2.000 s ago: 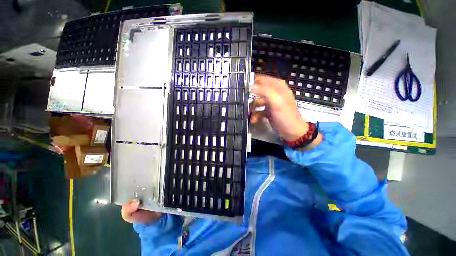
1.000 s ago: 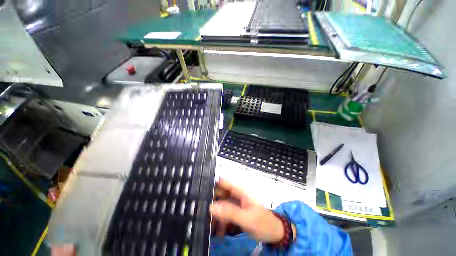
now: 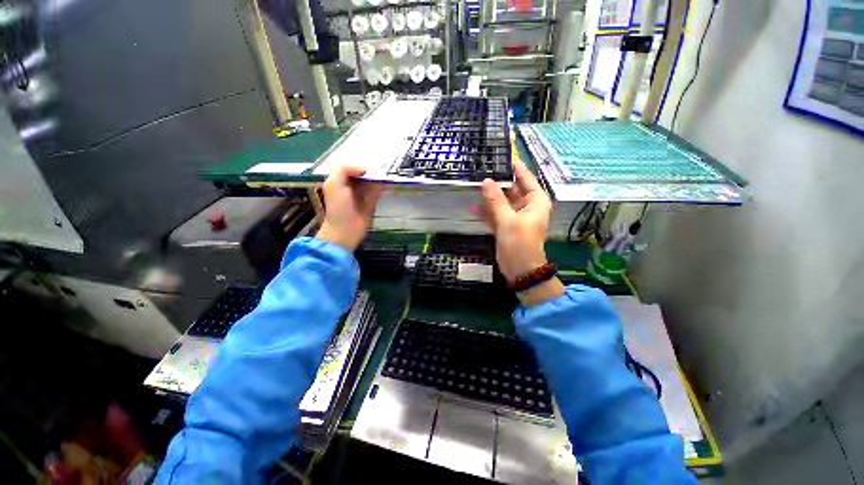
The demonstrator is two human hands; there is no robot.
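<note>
A silvery carrier plate (image 3: 365, 142) with a black component tray (image 3: 459, 142) on its right side is held up at the height of the shelf. My left hand (image 3: 349, 204) grips its near left edge. My right hand (image 3: 519, 213) grips its near right corner, thumb at the front edge. Whether the plate touches the shelf or others under it cannot be told. Another carrier plate (image 3: 464, 438) with a black tray (image 3: 464, 369) lies on the bench below, partly behind my right sleeve.
A green ribbed panel (image 3: 630, 156) is at the shelf's right. Below are a labelled tray stack (image 3: 445, 275), a green pen holder (image 3: 614, 263), papers (image 3: 663, 346) and scissors (image 3: 646, 374) partly hidden by my sleeve. Layered plates (image 3: 327, 388) and another tray (image 3: 225, 311) stand at left.
The held plate has moved up and forward from in front of my body to shelf height. The view has tilted up. My right hand now holds the plate's near right corner, and both sleeves show.
</note>
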